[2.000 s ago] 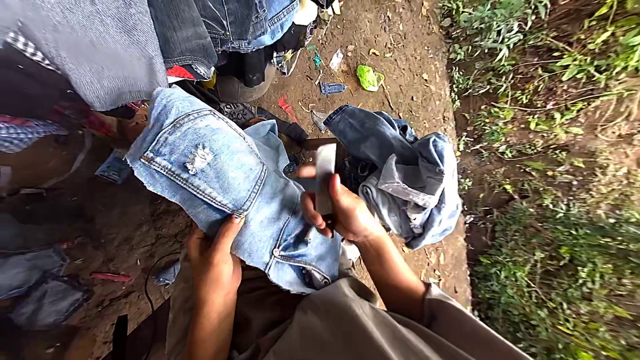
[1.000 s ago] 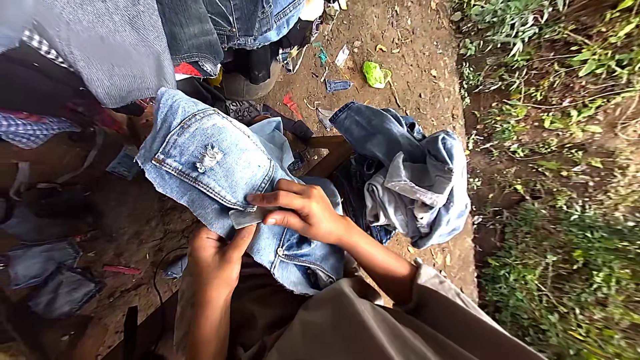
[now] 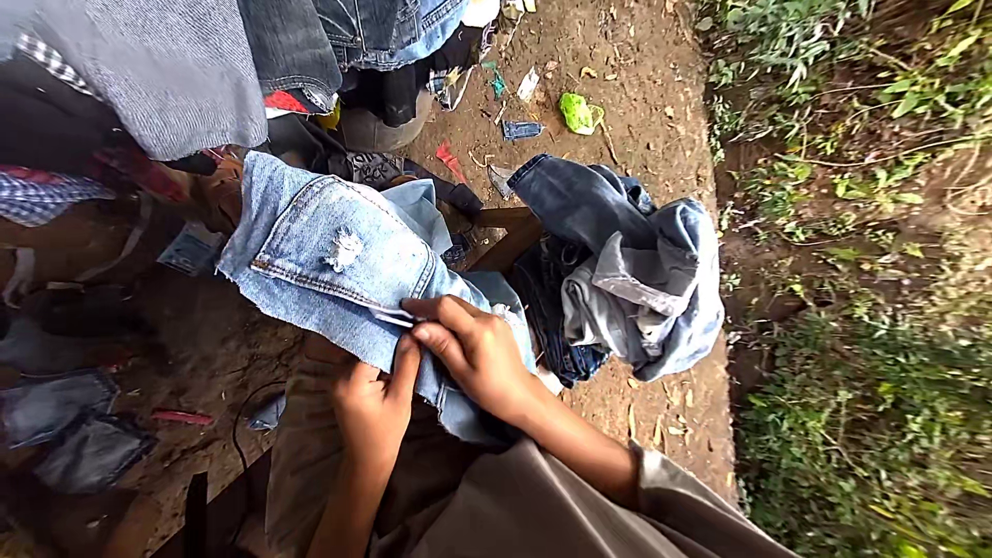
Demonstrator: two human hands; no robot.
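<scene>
A cut piece of light blue denim with a stitched pocket and a frayed white patch lies over my lap. My left hand grips its lower edge, thumb on top, just below the pocket corner. Right beside it, my right hand pinches a small thin flat piece between thumb and fingers, against the pocket's seam. Whether this piece is a blade cannot be told, as the fingers cover most of it.
Crumpled jeans lie at the right on a wooden support. Denim garments hang or pile at the upper left. Scraps and a bright green plastic bag lie on the dirt ground. Plants line the right side.
Two seconds ago my right hand held the flat piece raised above the denim. It has come down to the pocket seam, beside my left thumb, and is slightly lower than one second ago.
</scene>
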